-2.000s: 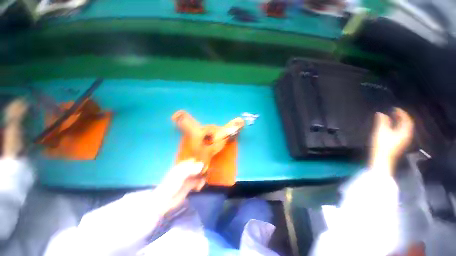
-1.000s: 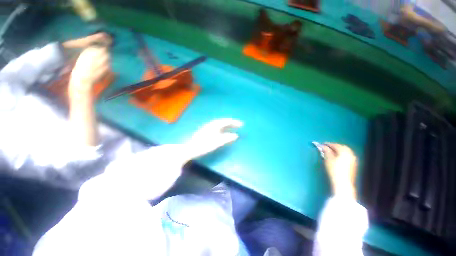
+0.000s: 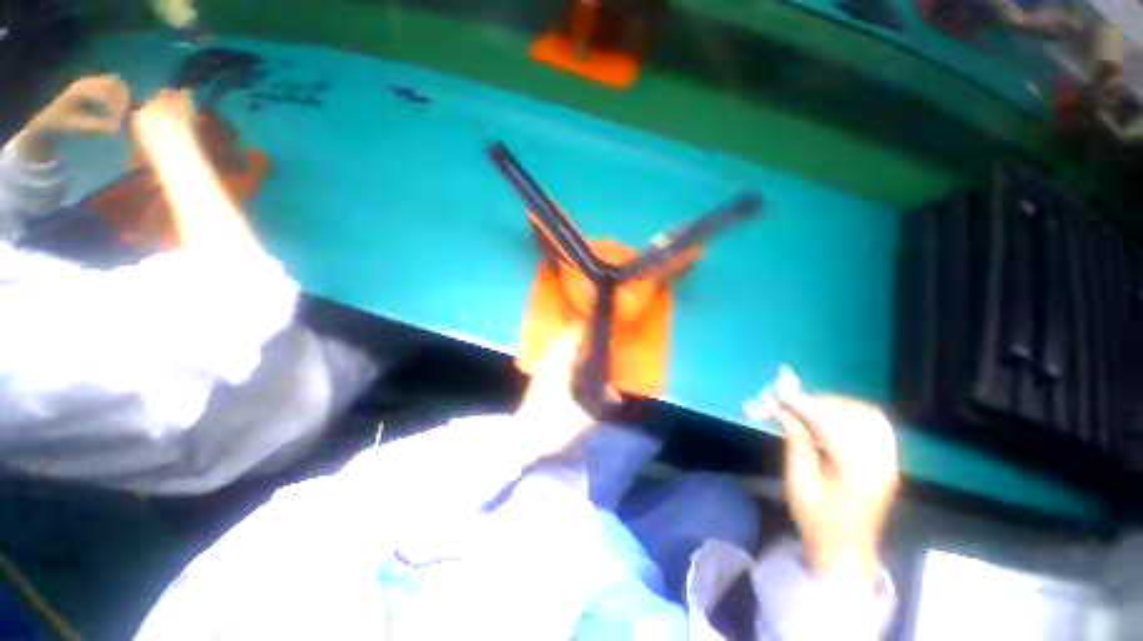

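A black Y-shaped frame [image 3: 549,204] lies on an orange fixture [image 3: 649,357] at the bench's near edge, two legs pointing away and one towards me. My left hand [image 3: 552,382] is at the near leg and the fixture's near left side; its fingertips are blurred, so its grip is unclear. My right hand [image 3: 842,457] is raised to the right of the fixture, apart from the frame, and pinches a small whitish centre piece [image 3: 780,393].
Black ribbed trays [image 3: 1003,313] stand at the bench's right end. A neighbouring person's hands [image 3: 169,125] work over an orange fixture [image 3: 241,169] at left, near small black parts [image 3: 223,69]. Another orange fixture [image 3: 589,56] sits on the dark green strip.
The frame and its fixture now stand in front of me, where the bench was bare a second ago. My left hand has moved down to them. My right hand still pinches the small piece, now nearer the bench edge.
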